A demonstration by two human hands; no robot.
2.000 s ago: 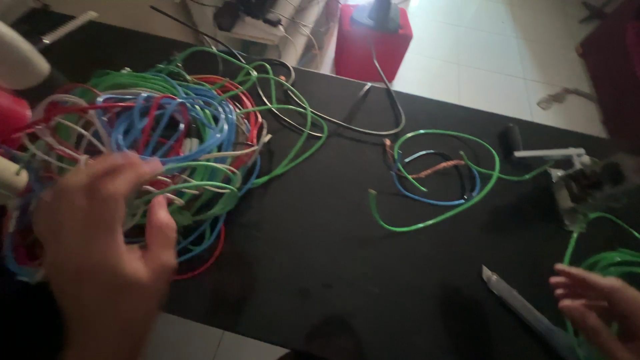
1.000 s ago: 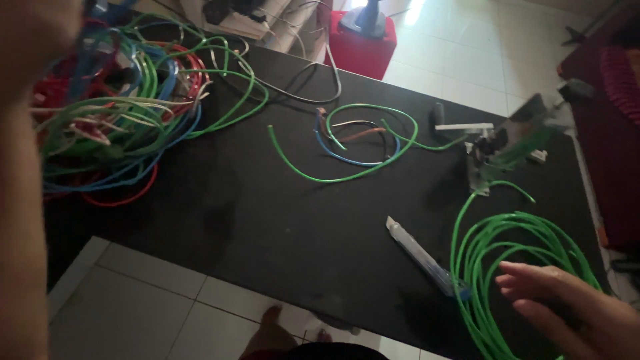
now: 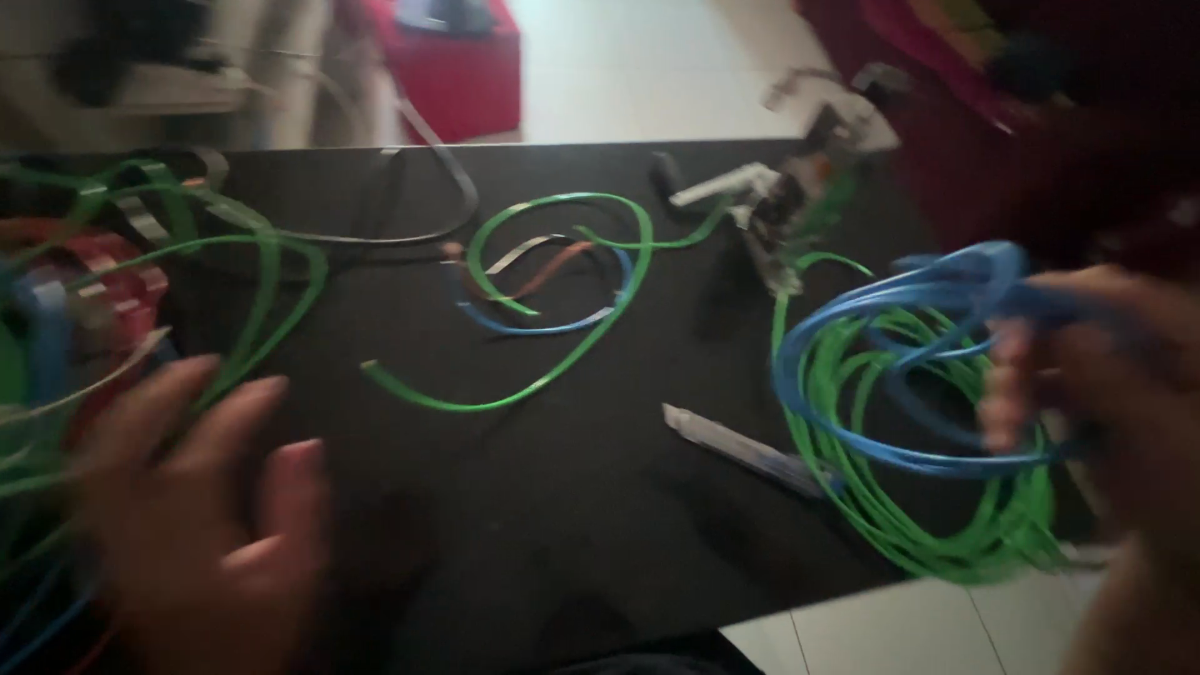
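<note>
My right hand (image 3: 1078, 366), at the right, grips a coil of blue wire (image 3: 900, 450) above a larger coil of green wire (image 3: 881, 525). The green coil lies by the table's right edge, and its wire runs up to a small hand-cranked metal device (image 3: 778, 216). My left hand (image 3: 216, 506) is blurred, fingers apart with nothing in them, beside the tangled pile of green, red, blue and white wires (image 3: 112, 281). A loose green wire loop (image 3: 525, 394) lies mid-table around a shorter blue wire (image 3: 534, 330) and a brown one (image 3: 553, 272).
A utility knife (image 3: 741, 450) lies on the black tabletop (image 3: 525, 525) left of the green coil. A grey cable (image 3: 459, 187) hangs over the far edge. Beyond stands a red box (image 3: 459, 84) with an object on top. Dark red fabric-like material (image 3: 900, 112) is at the back right.
The blue wire coil is now in my right hand, which held no coil in the earlier frames. My left hand, raised at the upper left one second ago, is lower beside the pile.
</note>
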